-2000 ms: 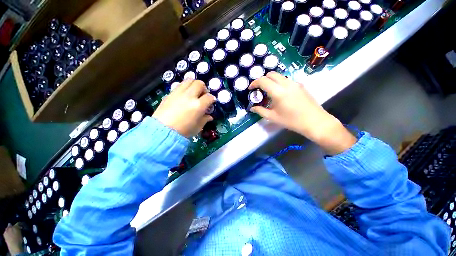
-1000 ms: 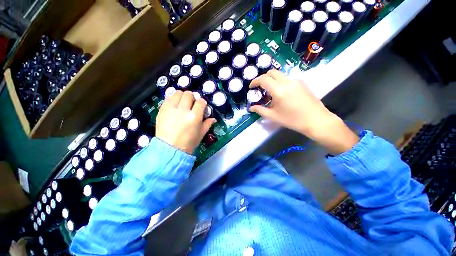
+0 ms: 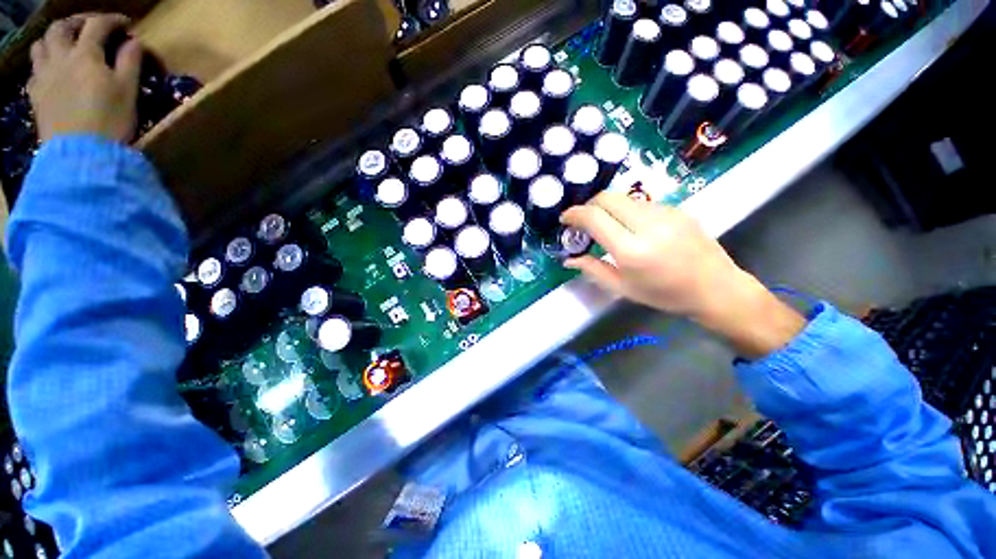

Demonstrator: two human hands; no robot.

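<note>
My right hand holds a dark capacitor between thumb and fingers at the front edge of the capacitor block on the green circuit board. Rows of capacitors with pale round tops stand on the board left of and behind that hand. Bare round footprints show just left of the held capacitor. My left hand is over the loose capacitors in the cardboard box at the upper left, its fingertips bent down; whether it grips one cannot be told.
The silver rail runs diagonally along the board's front. Orange-copper coils sit near the board's front edge. Round footprints show at the lower left. More capacitors stand at the upper right. Dark racks lie low at the right.
My left hand has left the board and moved up and left to the box. My right hand stays at the same capacitor. The coils and bare footprints near the front are uncovered.
</note>
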